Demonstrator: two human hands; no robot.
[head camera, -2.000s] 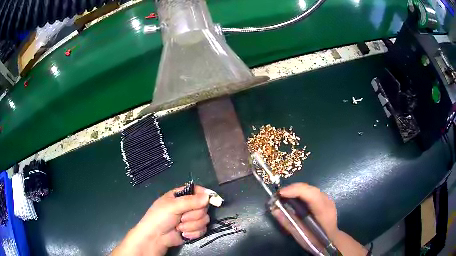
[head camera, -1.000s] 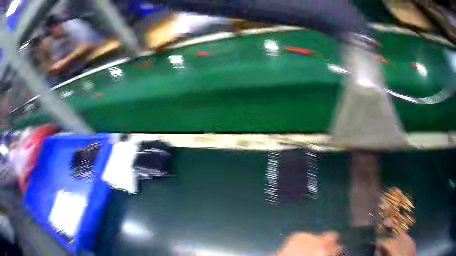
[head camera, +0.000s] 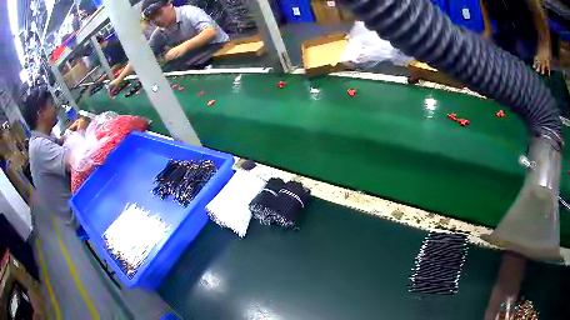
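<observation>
Neither of my hands shows in the head view. A row of short black wires (head camera: 439, 262) with pale ends lies on the dark green bench, left of the brown plate (head camera: 506, 284). A heap of small gold-coloured terminals (head camera: 524, 310) is cut off by the bottom right edge. The cloudy fume hood (head camera: 531, 215) hangs over the plate. A black wire bundle (head camera: 279, 203) and a white wire bundle (head camera: 237, 201) lie side by side next to the blue bin (head camera: 150, 145).
The blue bin holds loose black wires (head camera: 184, 180) and white wires (head camera: 134, 239). A ribbed hose (head camera: 469, 59) crosses the upper right. Small red parts (head camera: 352, 92) lie on the green conveyor belt (head camera: 375, 144). A grey post (head camera: 153, 72) stands behind the bin. People stand or sit beyond.
The view has swung left, bringing the blue bin and people into sight. The hands, seen working near the plate earlier, have left the picture, along with the iron.
</observation>
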